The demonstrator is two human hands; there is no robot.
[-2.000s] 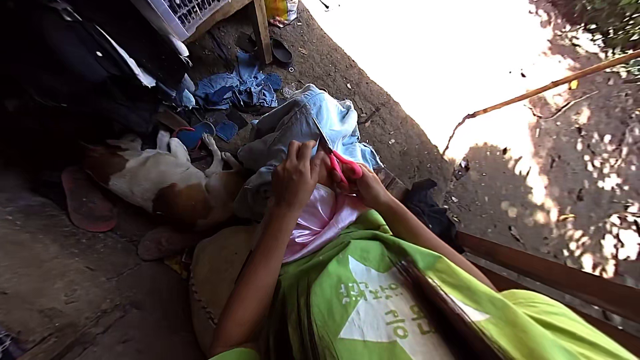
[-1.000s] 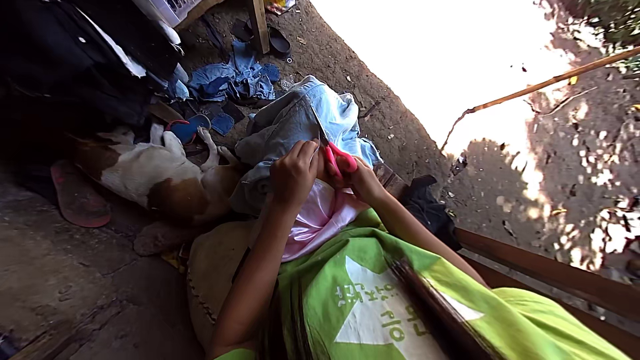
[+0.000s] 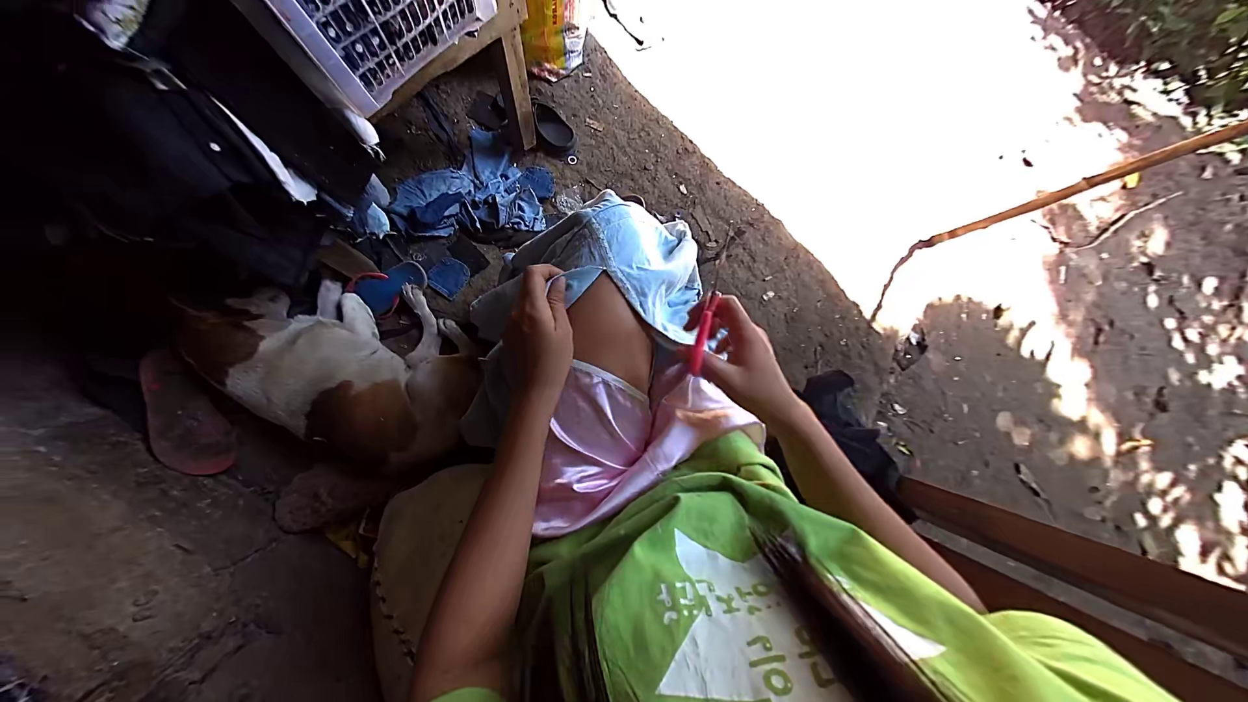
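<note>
Light-blue denim cloth [image 3: 634, 249] lies over my knees, above pink satin shorts [image 3: 595, 439]. With my left hand [image 3: 541, 327] I pinch the edge of the denim, lifted at the left of my bare thigh. My right hand [image 3: 741, 356] is closed around the red handles of a pair of scissors [image 3: 704, 336], to the right of the thigh. The scissors are seen edge-on, with their dark blades pointing up and away from me; whether the blades are parted I cannot tell.
A brown and white dog [image 3: 302, 380] lies at left beside a worn sandal [image 3: 185, 414]. Denim scraps [image 3: 473, 195] lie on the dirt ground near a wooden-legged stand with a white plastic crate [image 3: 390, 49]. A long stick [image 3: 1082, 185] crosses at right, above a wooden rail [image 3: 1072, 546].
My hands, close together at the denim before, are now apart on either side of the thigh. The scissors have moved right with my right hand, and the bare thigh shows between the denim edges.
</note>
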